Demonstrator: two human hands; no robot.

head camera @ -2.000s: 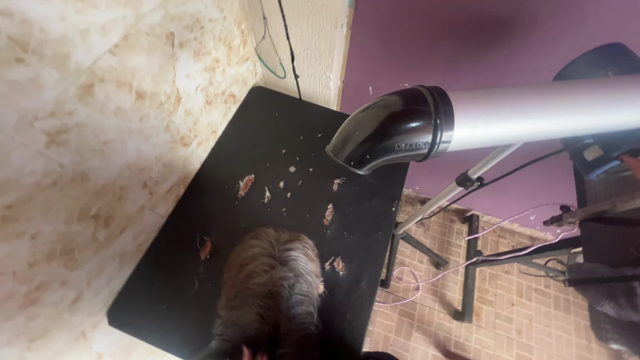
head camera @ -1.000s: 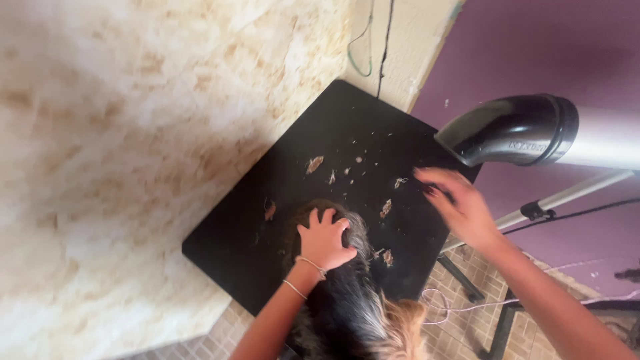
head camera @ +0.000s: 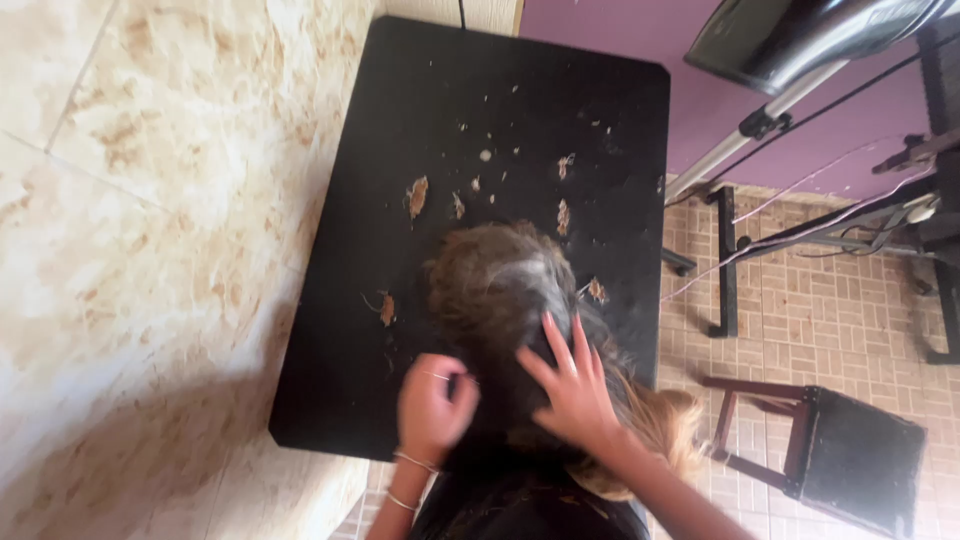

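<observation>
A long-haired dog with dark, grey and tan fur [head camera: 495, 285] is on a black tabletop [head camera: 600, 97], near the lower middle of the view. My right hand [head camera: 577, 390] lies with spread fingers on the fur of its back. Beside the dog's left flank in the view, my left hand [head camera: 439, 405] is curled and blurred; whether its fingers pinch any fur cannot be told. Bracelets circle the left wrist. Small brown tufts, perhaps of matted hair, lie around the dog, one at the upper left [head camera: 418, 197] and one at the right [head camera: 596, 289].
A black dryer nozzle [head camera: 780, 37] on a metal stand hangs at the upper right. A marbled tile wall [head camera: 165, 225] borders the table's left side. A stool with a dark seat [head camera: 862, 457] stands on the tiled floor at the lower right, below black stand legs [head camera: 724, 262].
My right hand has moved from the air beside the dog onto its back. My left hand has left the top of the fur and is now curled at the dog's side. The view has shifted.
</observation>
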